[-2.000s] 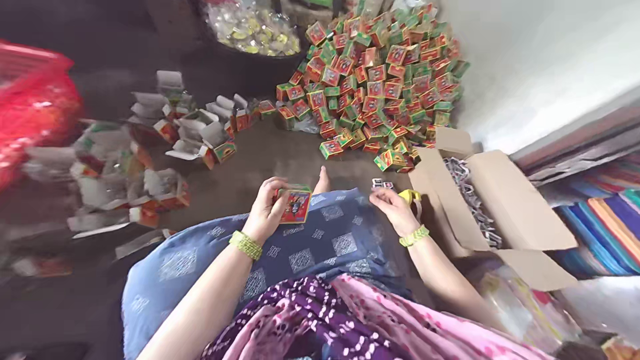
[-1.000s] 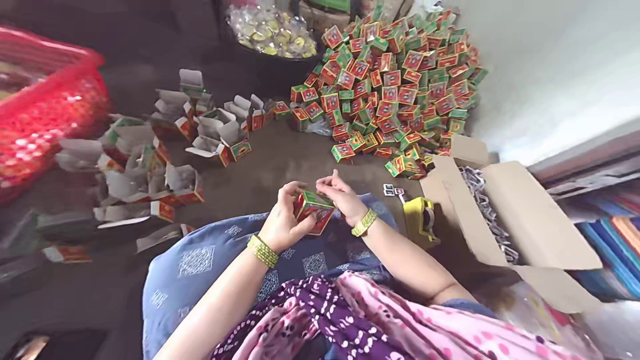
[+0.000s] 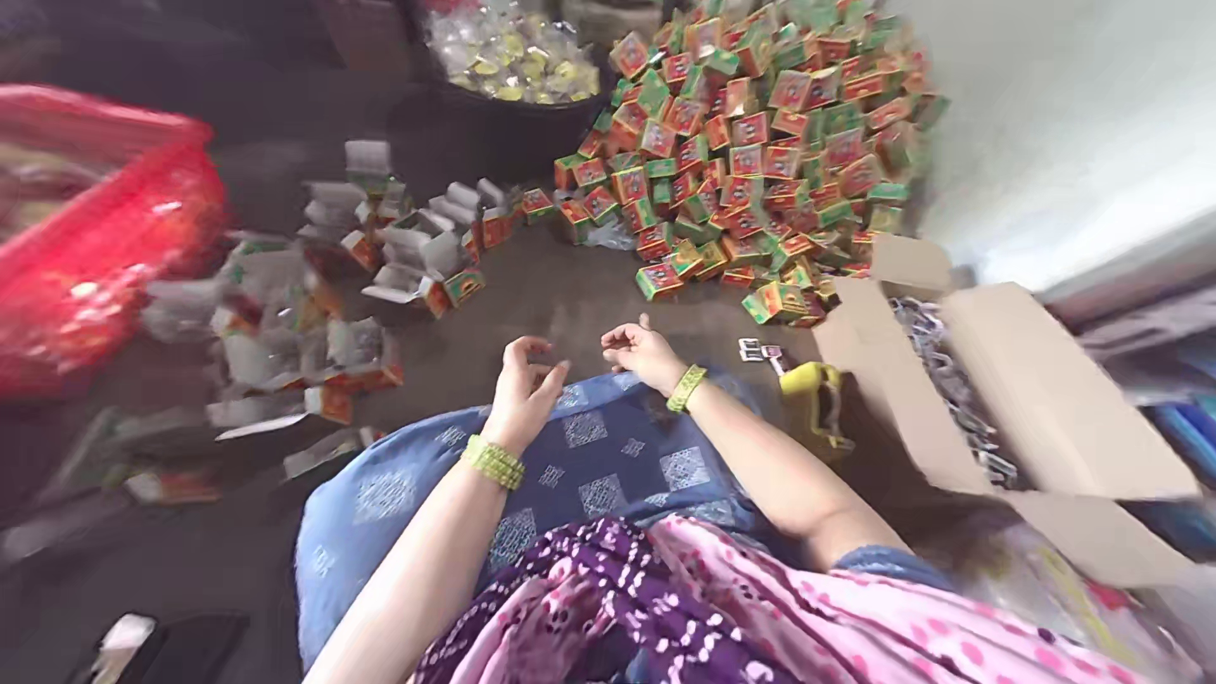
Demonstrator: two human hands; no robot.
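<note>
Over the blue patterned cloth on the lap, my left hand (image 3: 528,394) is raised, fingers apart and curled, with nothing in it. My right hand (image 3: 646,351) hovers a little to its right, also empty, fingers half bent. Ahead of both hands lies a large heap of small closed red and green cardboard boxes (image 3: 750,161). Left of my left hand, several open boxes (image 3: 408,247) stand with their grey flaps up. Near my right hand are small printed pieces (image 3: 760,351) and a yellow strap-like object (image 3: 812,399).
At the right stands an open cardboard carton (image 3: 1045,399) with many small dark and pale items inside. A red mesh basket (image 3: 104,228) is at the far left. A dark tub (image 3: 513,109) of clear-wrapped yellowish items stands at the back. A pale wall (image 3: 1073,123) rises behind the carton.
One second ago both hands held a red and green box over the lap; now they are apart and hold nothing. The box has left the hands.
</note>
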